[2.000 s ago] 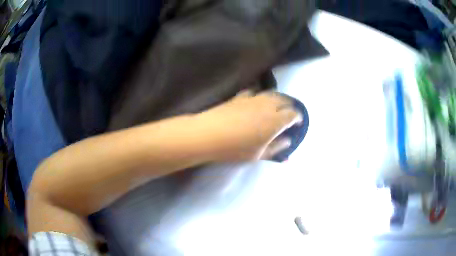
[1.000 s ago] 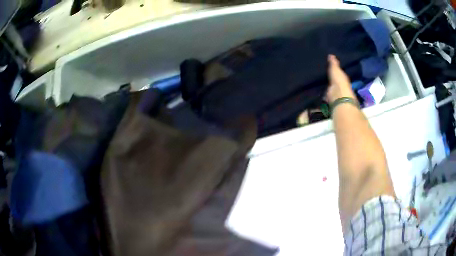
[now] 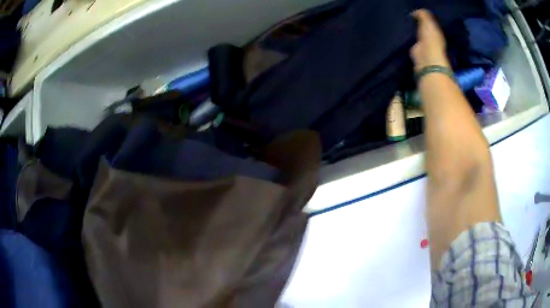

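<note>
My right hand (image 3: 429, 45) reaches in at the upper right, a dark band on its wrist. It rests at the dark navy cloth (image 3: 344, 66) lying in a long pale trough; whether the fingers grip it cannot be told. A dark garment with brown lining (image 3: 181, 231) fills the lower left, draped from the trough over the white table's edge. My left hand is not in view.
The white table (image 3: 368, 252) has a small red spot. The pale trough (image 3: 145, 60) also holds a cream spool or tube (image 3: 396, 118), a purple-and-white box (image 3: 496, 90) and a blue roll (image 3: 190, 80). Mid-blue cloth (image 3: 30, 271) shows at the lower left.
My left arm has left the picture since the oldest frame and my right arm has come in. The view has swung to the trough, and over the last second the trough contents appear larger.
</note>
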